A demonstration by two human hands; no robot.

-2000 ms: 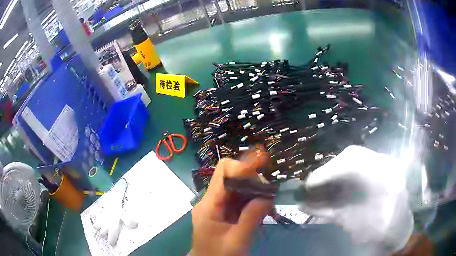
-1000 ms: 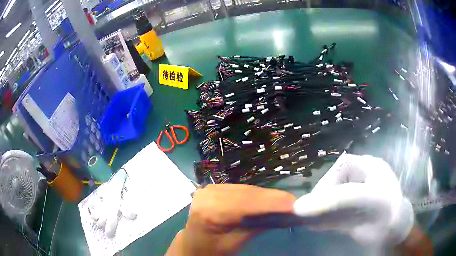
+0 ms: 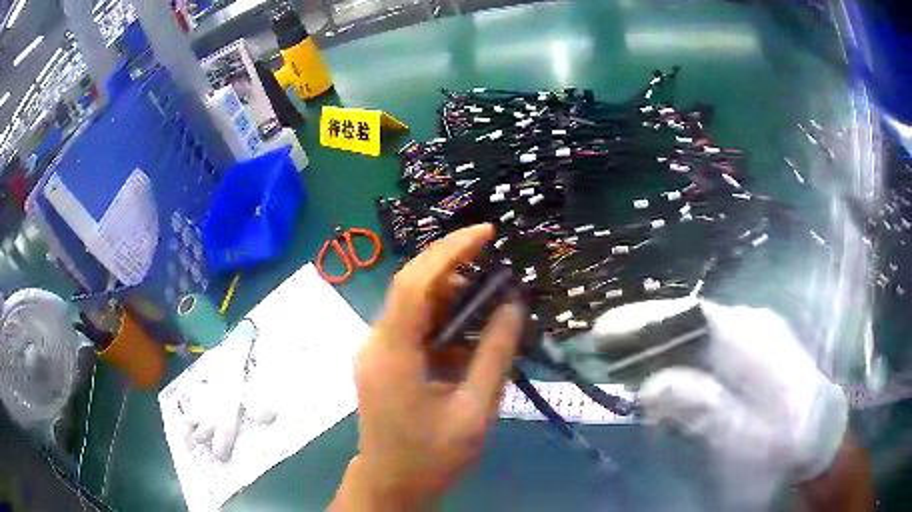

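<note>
My bare left hand (image 3: 425, 370) holds a black connector housing (image 3: 474, 308) between thumb and fingers, in front of the harness pile. My right hand (image 3: 735, 385), in a white glove, holds another dark connector piece (image 3: 658, 343), blurred. Black branches (image 3: 545, 405) of a wire harness hang between the hands, over the steel ruler (image 3: 530, 400). The harness pile (image 3: 600, 190), black with white labels and coloured wires, lies beyond both hands. Blur hides the finger contacts and wire details.
At left are orange-red scissors (image 3: 349, 254), a spare white glove (image 3: 225, 400) on paper sheets (image 3: 300, 350), a blue parts bin (image 3: 254, 210), a yellow sign (image 3: 351, 131), a blue file rack (image 3: 130, 190), an orange pen cup (image 3: 133, 350) and a white fan (image 3: 40, 350). More harnesses lie far right.
The hands were close together one second ago with a dark piece between them. They are now apart, each with a dark piece, and harness branches and the ruler show between them.
</note>
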